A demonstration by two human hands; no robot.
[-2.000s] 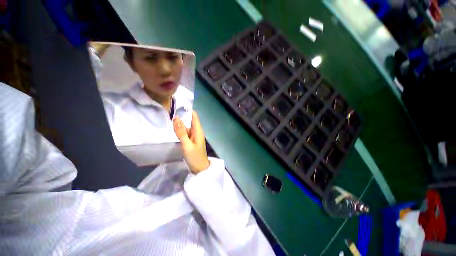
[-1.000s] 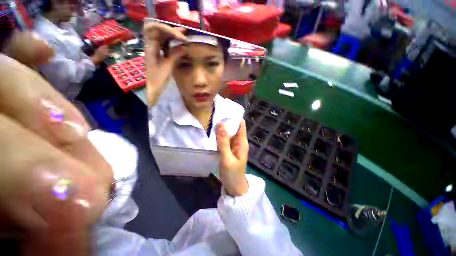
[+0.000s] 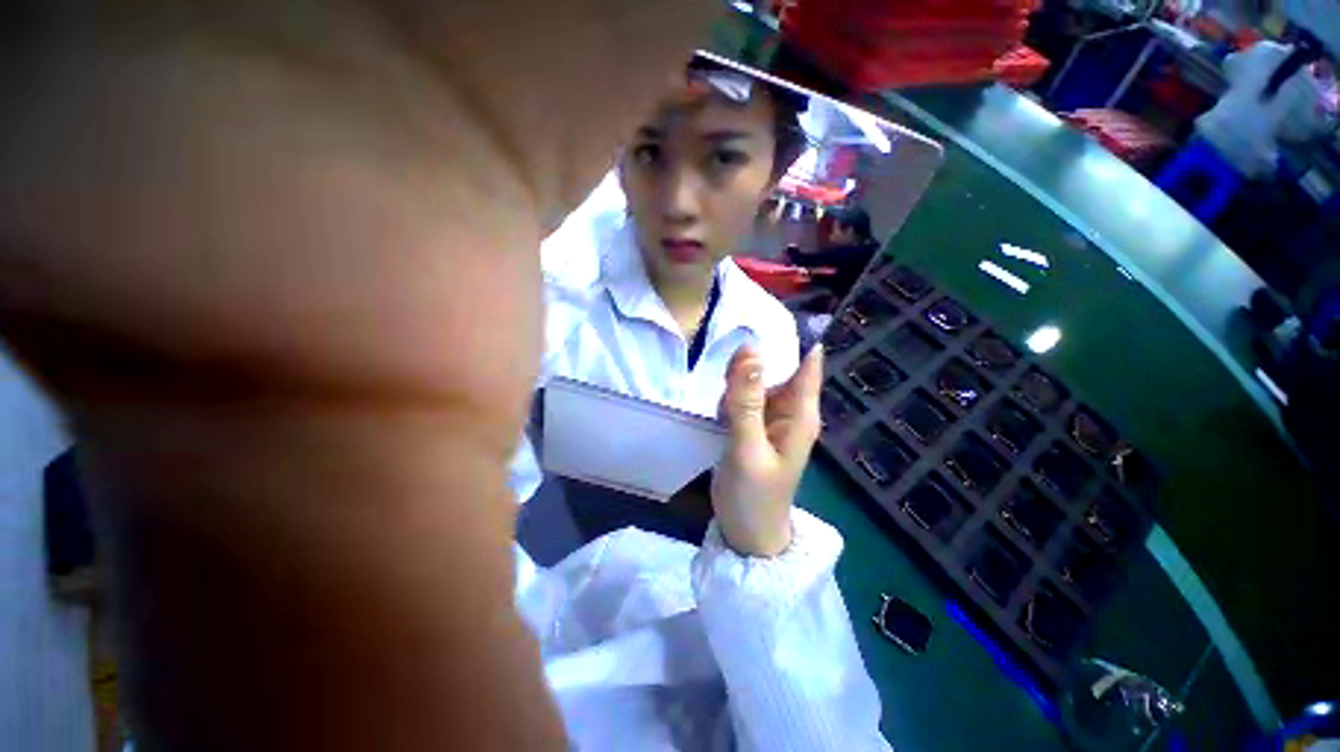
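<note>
My right hand (image 3: pixel 767 463) holds a flat mirror (image 3: pixel 629 438) upright at its lower right edge, thumb in front. The mirror has a pale lower strip and reflects a person in white. My left hand (image 3: pixel 294 323) is very close to the camera, blurred and cut off by the frame. It covers the left part of the view and the mirror's left edge; its fingertips are hidden. A small dark watch body (image 3: pixel 902 623) lies on the green mat, right of my right sleeve.
A dark foam tray (image 3: pixel 948 561) of watch bodies lies right of the mirror. A blue strip or stick (image 3: pixel 1002 649) runs along its lower edge, near a clear bottle (image 3: pixel 1120 702). Two white slips (image 3: pixel 1014 268) lie on the green belt. Red trays (image 3: pixel 911 52) and a person (image 3: pixel 1256 91) are behind.
The view has turned. My left hand, out of view at first, then large at the left, now covers more of the picture. My right hand still holds the mirror, which appears further right.
</note>
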